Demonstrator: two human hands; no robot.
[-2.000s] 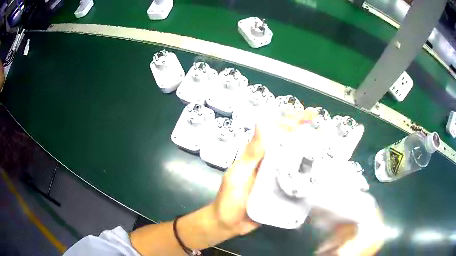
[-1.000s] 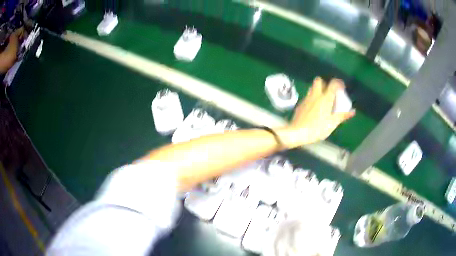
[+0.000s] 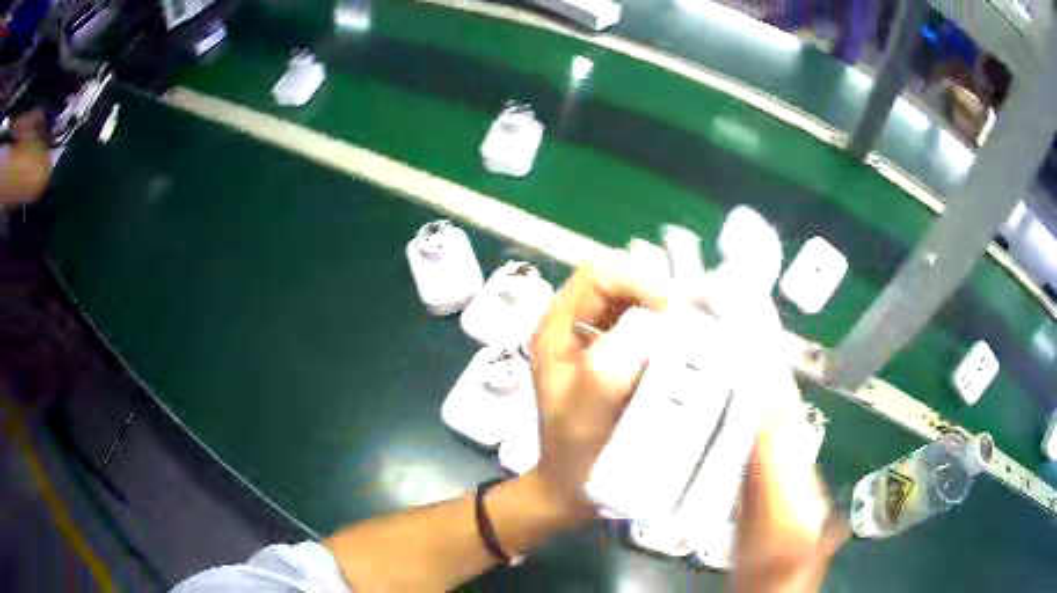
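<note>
My left hand (image 3: pixel 580 400), with a dark band at the wrist, holds a white plug adapter (image 3: pixel 661 434) at the centre, above the bench. My right hand (image 3: pixel 788 498) is blurred and overexposed beside it, with a white cloth (image 3: pixel 748 261) that rises above the adapter. Where cloth and adapter meet is washed out. More white adapters stand pins-up on the dark green bench (image 3: pixel 267 313), such as one at the left end (image 3: pixel 444 269); my hands hide several of them.
A clear bottle (image 3: pixel 916 492) with a yellow warning label lies on the right. Beyond the cream rail (image 3: pixel 383 180), the green belt (image 3: pixel 394 87) carries spaced white units. A grey post (image 3: pixel 927 261) slants at the right. Another person's hand (image 3: pixel 23 162) shows at the left edge.
My left hand has come back from over the belt to the bench and now holds an adapter near my right hand. A unit lies socket-side up on the belt where it reached. Belt units have shifted right.
</note>
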